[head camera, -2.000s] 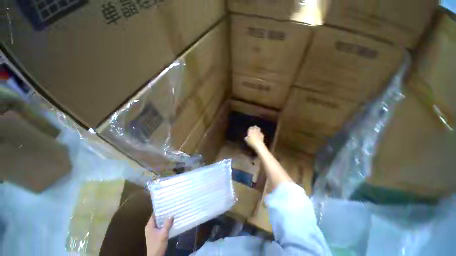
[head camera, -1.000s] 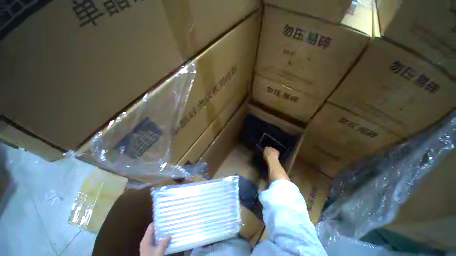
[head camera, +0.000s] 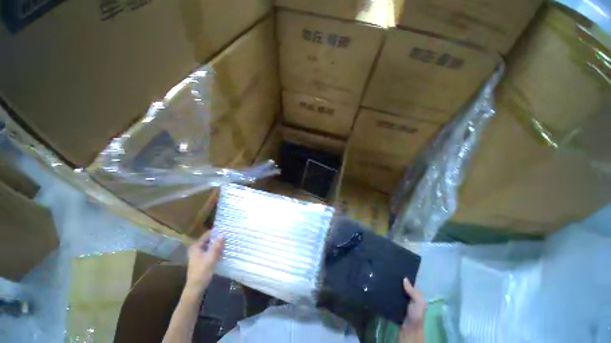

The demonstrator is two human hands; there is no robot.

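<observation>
My left hand (head camera: 203, 262) grips the left edge of a clear-white ribbed air-column bag (head camera: 271, 238), held in front of my lap. My right hand (head camera: 413, 305) grips the right edge of a dark solar panel (head camera: 368, 271), back side up, with a black cable (head camera: 346, 246) on it. The panel's left end meets the bag's right edge; whether it is inside the bag's opening I cannot tell. Behind them, the source carton (head camera: 268, 149) is open, with dark panels (head camera: 309, 166) standing inside at its far end.
Sealed cartons (head camera: 328, 63) wall the front, left and right. Stretch film (head camera: 445, 167) hangs at the right and more film at the left. A heap of air-column bags (head camera: 499, 295) lies at the lower right beside a green item (head camera: 435, 321). An open packing carton (head camera: 151, 305) is at the lower left.
My right hand has come out of the source carton with a dark panel and is now at the right of the bag. My left hand still holds the bag, which is raised and tilted.
</observation>
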